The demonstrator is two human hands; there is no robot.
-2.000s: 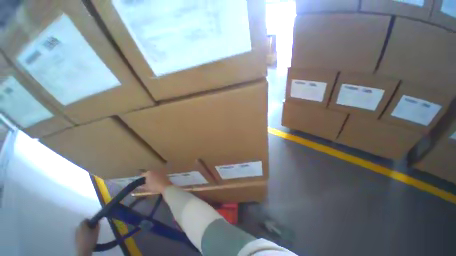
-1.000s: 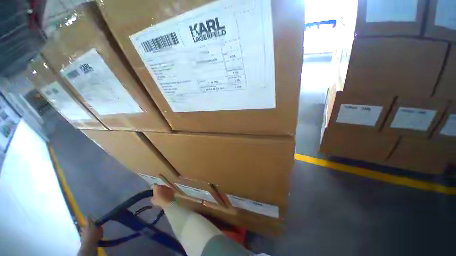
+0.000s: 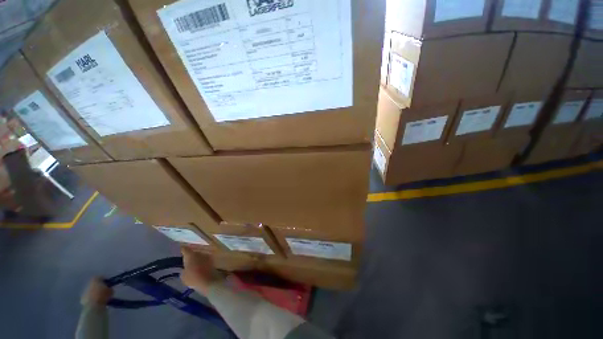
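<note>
The tow handle (image 3: 155,289) of a hand pallet truck, a black loop on a blue shaft, is at the lower left. My left hand (image 3: 97,291) is closed around the loop's left side. My right hand (image 3: 196,268) is on the loop's right end, fingers around it. The red body (image 3: 274,291) of the truck shows under the load. Stacked cartons (image 3: 278,189) stand on it directly in front, with large white shipping labels (image 3: 264,63) on the upper boxes. The forks and pallet are hidden.
Another stack of labelled cartons (image 3: 456,73) stands at the right behind a yellow floor line (image 3: 476,189). At the left edge are a blurred dark shape, a white-legged object (image 3: 49,169) and another yellow line (image 3: 82,210). Grey floor (image 3: 423,265) shows at the lower right.
The white wall or panel on the left has left view; a yellow line corner and blurred objects now show there. The right-hand stack shows its side face. Both hands stay on the handle.
</note>
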